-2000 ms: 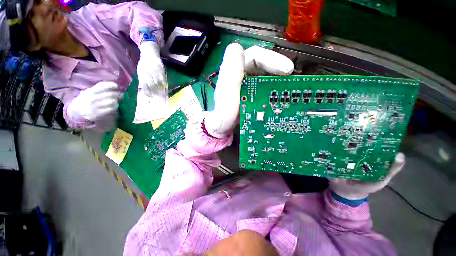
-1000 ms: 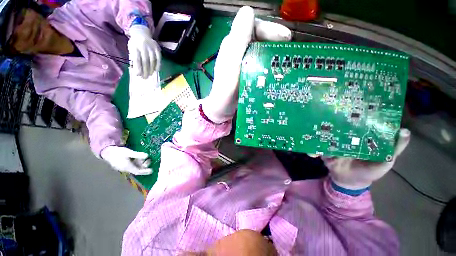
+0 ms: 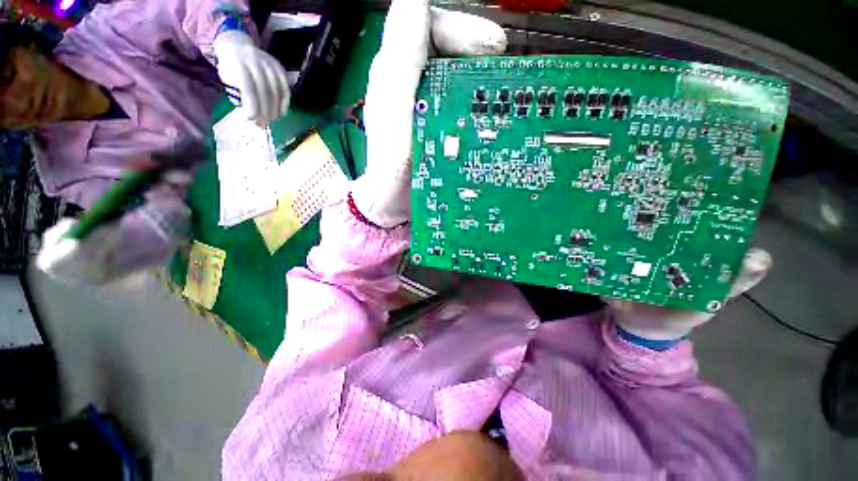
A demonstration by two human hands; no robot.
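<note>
A large green circuit board (image 3: 583, 211) is held up in front of me, tilted, with small chips, a row of black parts along the top and silver pads facing me. My left hand (image 3: 395, 103), in a white glove, grips its left edge, the fingers reaching past the top left corner. My right hand (image 3: 668, 315), gloved with a blue band at the cuff, holds the lower right edge. The fingers behind the board are hidden.
Across the green mat (image 3: 245, 301), a coworker (image 3: 122, 85) in pink holds a blurred green board (image 3: 113, 202). A white record sheet (image 3: 246, 174), red-marked sticker sheet (image 3: 315, 193), yellow note (image 3: 203, 272), dark-handled tool (image 3: 346, 141) and black tray (image 3: 325, 56) are there.
My board and both hands have shifted a little left and up in the view. The coworker has lifted the other green board off the mat to the left.
</note>
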